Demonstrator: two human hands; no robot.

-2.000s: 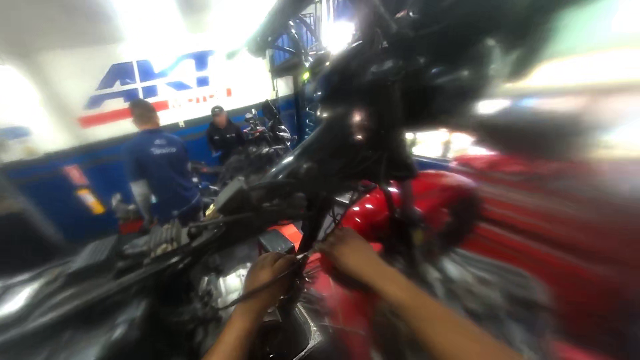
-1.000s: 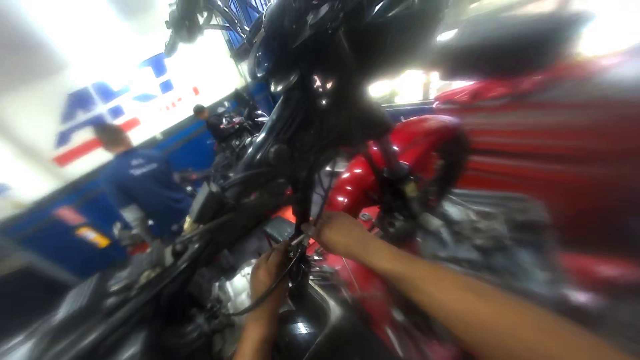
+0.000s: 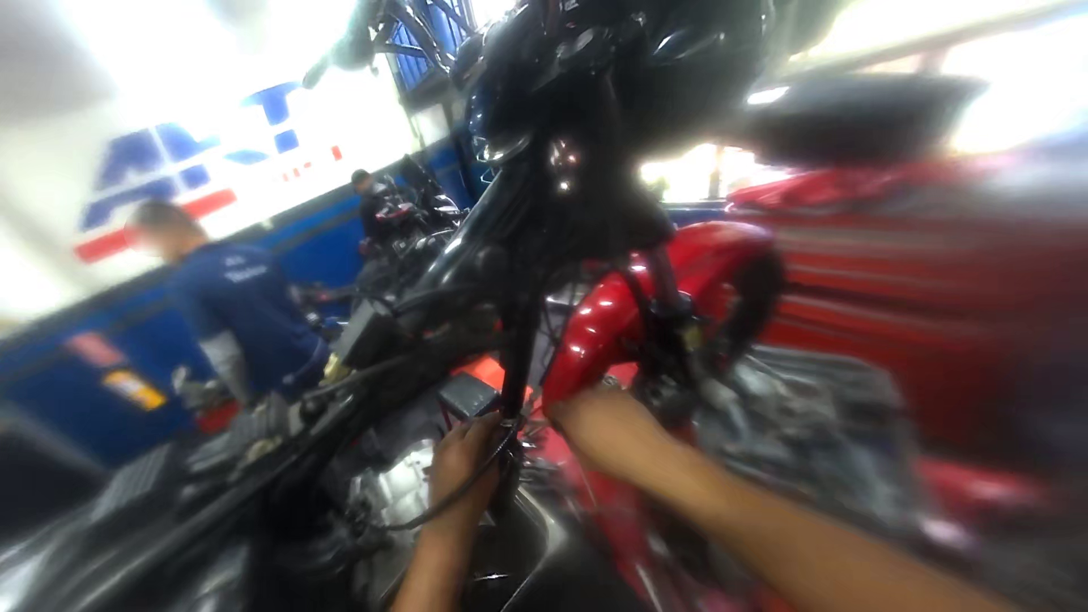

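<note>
Down among the front parts of a black motorcycle frame (image 3: pixel 517 340), my left hand (image 3: pixel 466 463) has its fingers curled at a black cable (image 3: pixel 463 486) that crosses over it. My right hand (image 3: pixel 608 425) is just to the right, beside the rear end of a glossy red motorcycle fender (image 3: pixel 599 327). Blur and the hand itself hide its fingertips, so what it touches cannot be told. A small dark box-shaped part (image 3: pixel 467 395) lies just above my left hand. Below is a silvery engine part (image 3: pixel 404 484).
A person in a blue shirt (image 3: pixel 246 297) stands at the left, another person (image 3: pixel 367 204) farther back by a motorcycle (image 3: pixel 416 212). A red tool cabinet (image 3: pixel 892 297) is at the right, near a clear tray-like container (image 3: pixel 816 416) of parts. A blue and white wall (image 3: pixel 51 399) lies behind.
The view has shifted and tilted. My right hand, close to my left hand and the cable in the earlier frames, is now farther from it, to the right.
</note>
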